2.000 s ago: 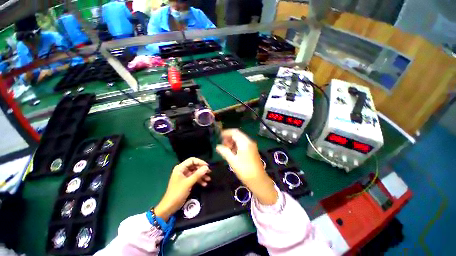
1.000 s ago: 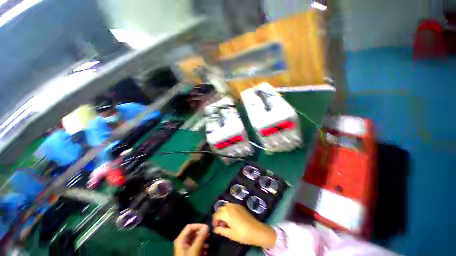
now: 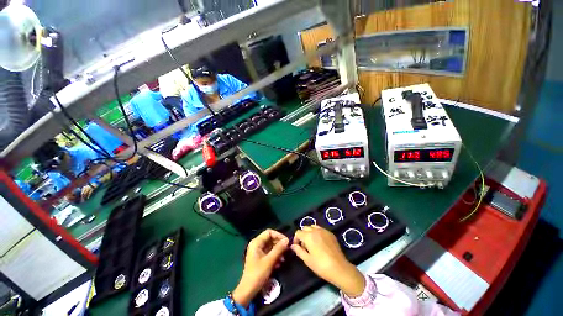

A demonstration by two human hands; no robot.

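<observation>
My left hand (image 3: 264, 258) and my right hand (image 3: 322, 252) meet over the middle of a black component tray (image 3: 304, 282), fingers bent and fingertips close together. Whether they pinch something small is hidden. Round watch modules with bright rings sit in the tray's right part, such as one module (image 3: 353, 238); a whiter module (image 3: 270, 291) lies at its left end, beside my left wrist. Behind the tray stands the black test fixture (image 3: 244, 211) with a red handle (image 3: 209, 154). It holds a left module (image 3: 210, 203) and a right module (image 3: 250, 182), both with lit marks.
Two white power supplies (image 3: 342, 139) with red digits stand behind the tray at right. A filled tray (image 3: 154, 271) and a near-empty tray (image 3: 119, 241) lie at left. A red case (image 3: 472, 237) is at lower right. A masked person (image 3: 210, 89) sits across, beyond a metal frame.
The view swung right and tilted, then came partly back. My right hand has moved from beside the fixture down to my left hand over the tray. Both fixture modules remain in place.
</observation>
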